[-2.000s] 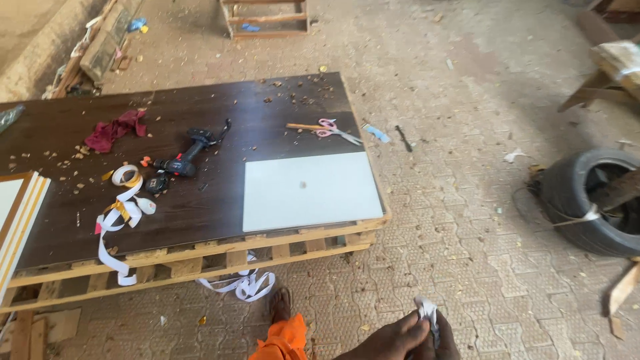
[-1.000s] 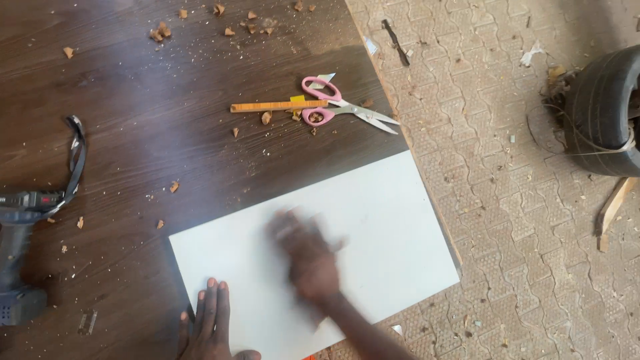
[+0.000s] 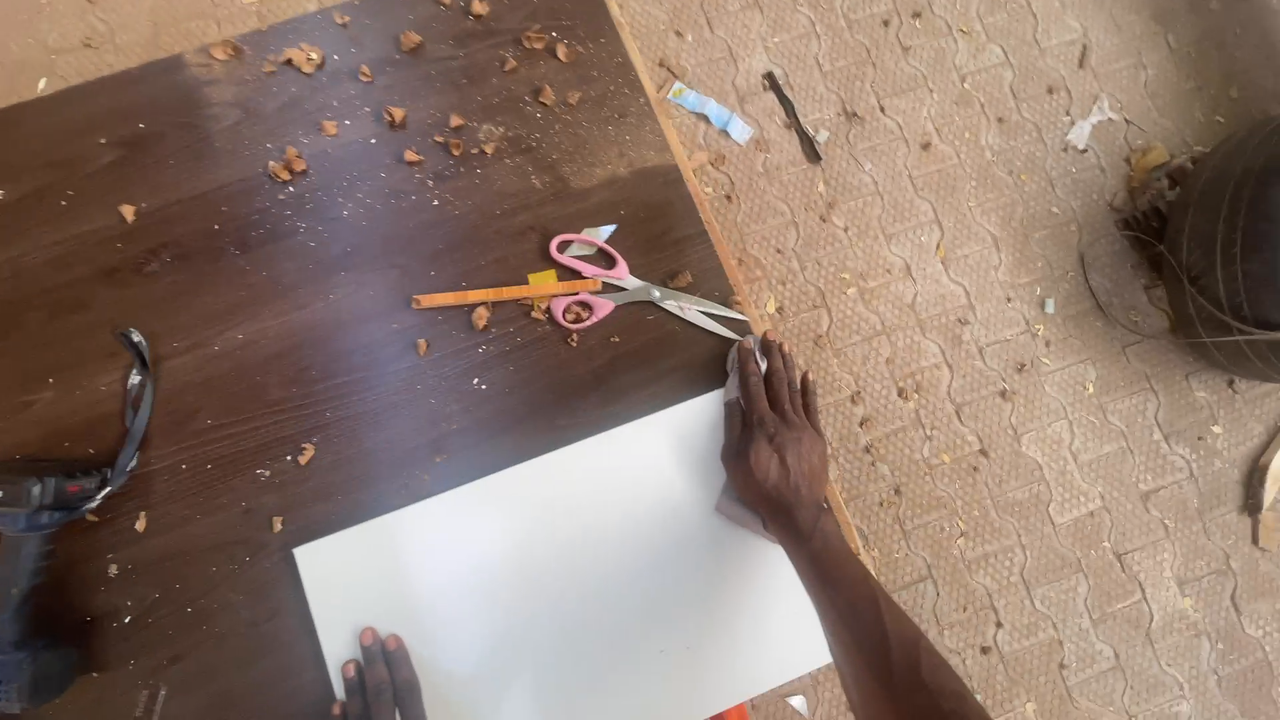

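Note:
A white rectangular panel (image 3: 570, 560) lies on the dark wood-grain tabletop (image 3: 250, 400). My right hand (image 3: 778, 440) presses a crumpled light cloth (image 3: 742, 510) flat against the panel's far right corner, at the table edge. At the panel's lower left, my left hand (image 3: 380, 680) rests with fingers on the surface and holds nothing; part of it is cut off by the frame. Pink-handled scissors (image 3: 650, 293) lie with blades apart just beyond the right hand, their tips close to its fingers. An orange-brown wooden strip (image 3: 500, 294) touches the scissors' handles.
A cordless drill (image 3: 40, 510) with a dark strap (image 3: 138, 400) lies at the left. Brown shavings (image 3: 303, 58) are scattered over the tabletop. Beyond the table's right edge is paved floor (image 3: 960, 450) with scraps, and a black tire (image 3: 1230, 250) stands at the far right.
My right hand has moved from the middle of the panel to its far right corner. Two seconds ago both hands were together off the table's near edge, with something whitish. The view is now closer to the table.

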